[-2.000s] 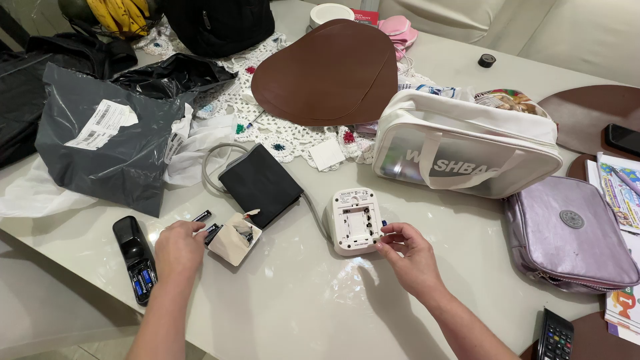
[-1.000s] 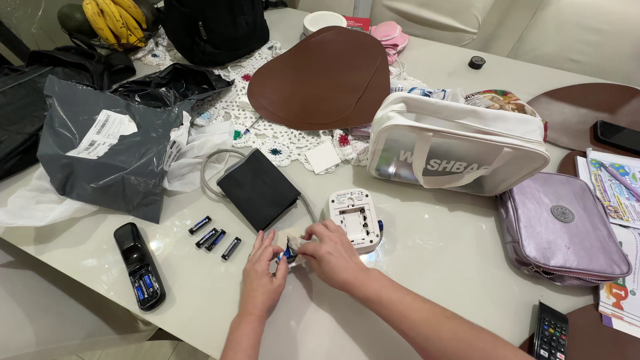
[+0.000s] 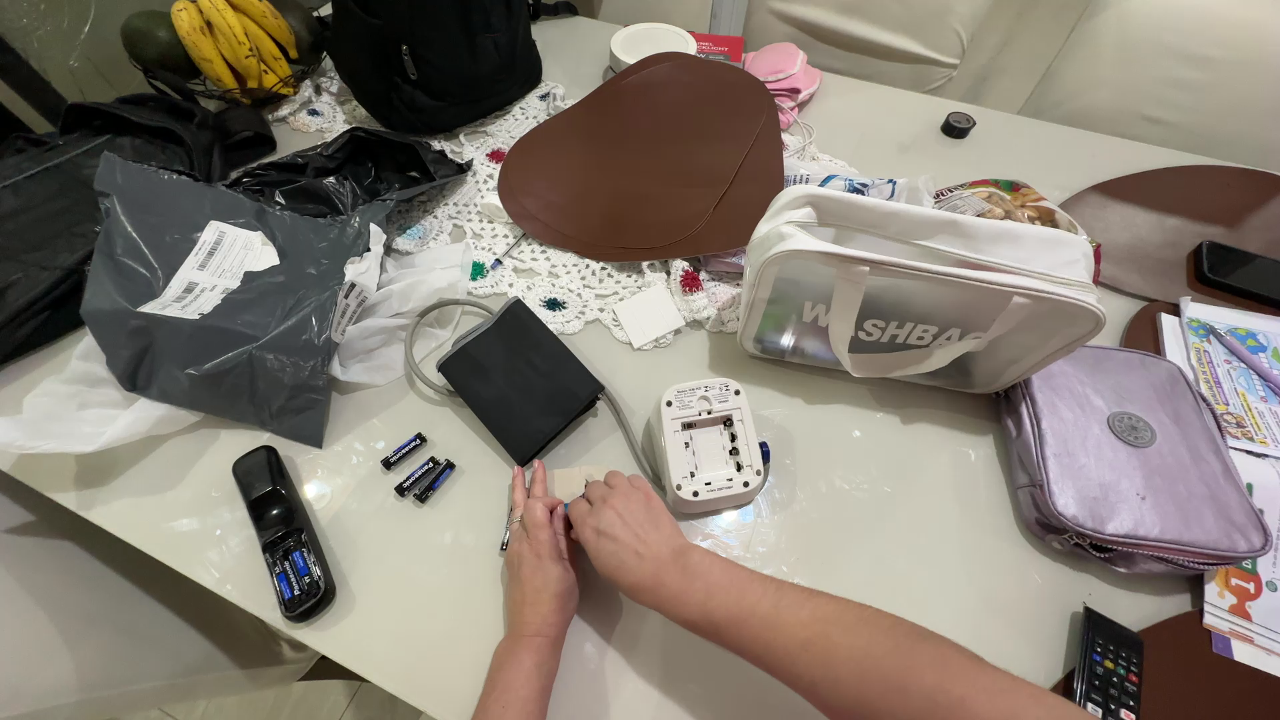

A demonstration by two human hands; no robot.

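My left hand (image 3: pixel 540 555) and my right hand (image 3: pixel 625 530) meet over a small beige carton (image 3: pixel 575 482); fingers cover most of it, and something blue shows between them. A battery lies partly hidden beside my left fingers. To their left are several loose Panasonic batteries (image 3: pixel 403 452). A black cordless handset (image 3: pixel 283 535) lies with its battery bay uncovered and batteries inside. Right of my hands, a white blood pressure monitor (image 3: pixel 712 445) shows its empty battery bay. Its grey tube runs to the folded black cuff (image 3: pixel 522 380) just beyond my hands.
A grey plastic mailer (image 3: pixel 225 310) lies at the left. Beyond the cuff are a crocheted cloth (image 3: pixel 560 290) and brown placemats (image 3: pixel 650 160). A clear-and-white wash bag (image 3: pixel 920 290), a purple pouch (image 3: pixel 1130 460) and a remote control (image 3: pixel 1108 665) stand or lie at the right.
My left hand has moved right, from beside the batteries, and my right hand has left the monitor; both are now together at the carton. The loose batteries came into plain view.
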